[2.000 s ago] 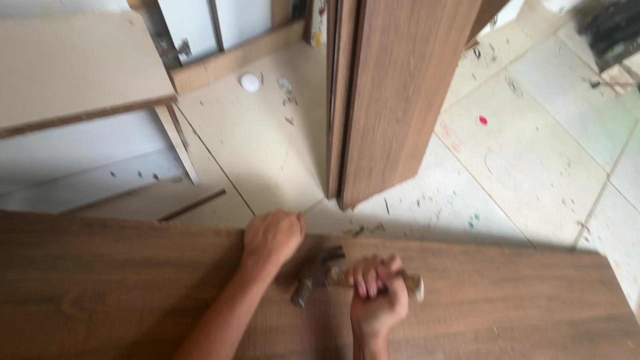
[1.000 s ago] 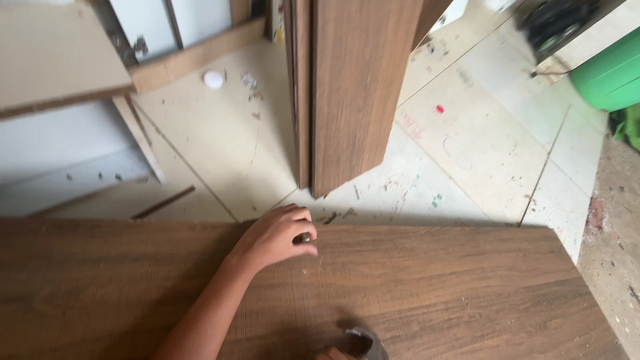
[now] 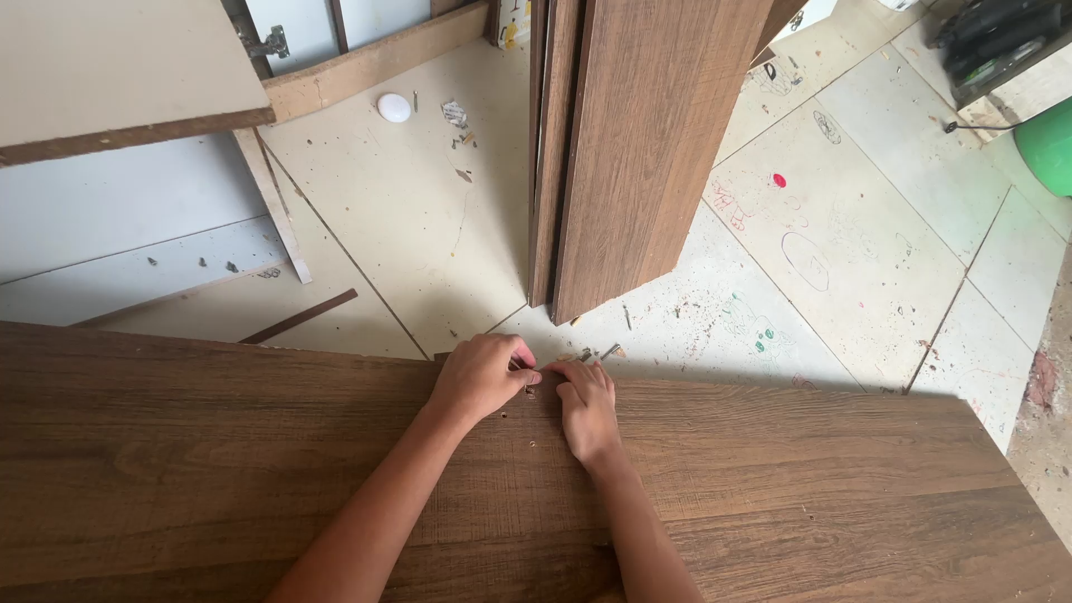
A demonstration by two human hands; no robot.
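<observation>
A wide wood-grain board [image 3: 754, 469] lies flat across the lower part of the head view. At its far edge is my left hand [image 3: 486, 373], thumb and index finger bent toward each other; whether something small is between them cannot be told. My right hand [image 3: 589, 406] rests just to the right, its fingers over the same edge and close to the left fingertips. Small holes [image 3: 504, 414] and light chips mark the board's face near both hands. The hammer is not visible.
Upright wood-grain panels [image 3: 645, 151] stand beyond the board. Cabinet parts with a metal hinge [image 3: 272, 42] are at upper left. A white round cap [image 3: 394, 107], a brown strip [image 3: 301, 316] and debris lie on the tiled floor. A green container [image 3: 1047, 151] is at far right.
My right hand held a hammer two seconds ago; now it is at the board's far edge beside my left hand, without the hammer. My left hand has stayed near that edge.
</observation>
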